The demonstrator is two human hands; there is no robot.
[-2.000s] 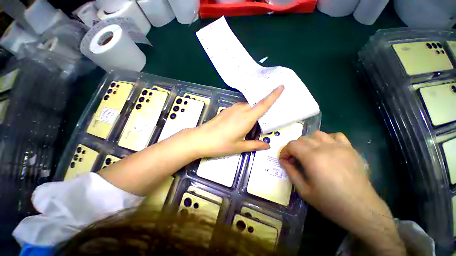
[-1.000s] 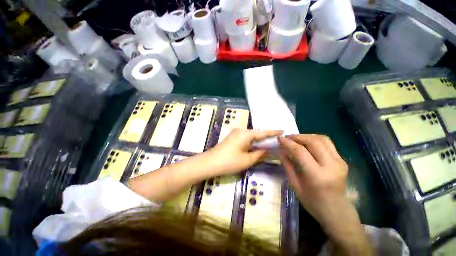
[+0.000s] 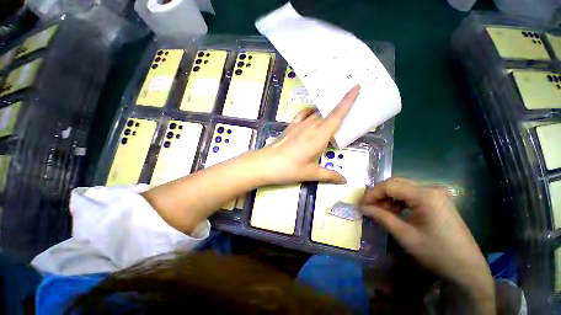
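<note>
My left hand point(image 3: 307, 144) holds a long white label strip point(image 3: 344, 67), which curves from the hand up over the tray's back right corner; its index finger lies along the strip. My left thumb points over the camera-ring end of a pale yellow phone or back cover point(image 3: 335, 234) in the front right pocket. My right hand point(image 3: 424, 215) has thumb and index finger pinched at the right edge of a small whitish label point(image 3: 344, 211) at the lower part of that phone. The label looks slightly curved. The tray point(image 3: 215, 117) holds two rows of phones, partly hidden by my left hand and forearm.
Stacked filled trays stand at left point(image 3: 67, 111) and right point(image 3: 492, 135). A white label roll point(image 3: 175, 19) stands beyond the tray at the back left. The dark green bench top point(image 3: 424, 129) shows between the tray and the right stack.
The view tilted up and back down. My hands, together at the strip one second ago, are apart; my right hand has moved down to the front right phone, where a label now shows.
</note>
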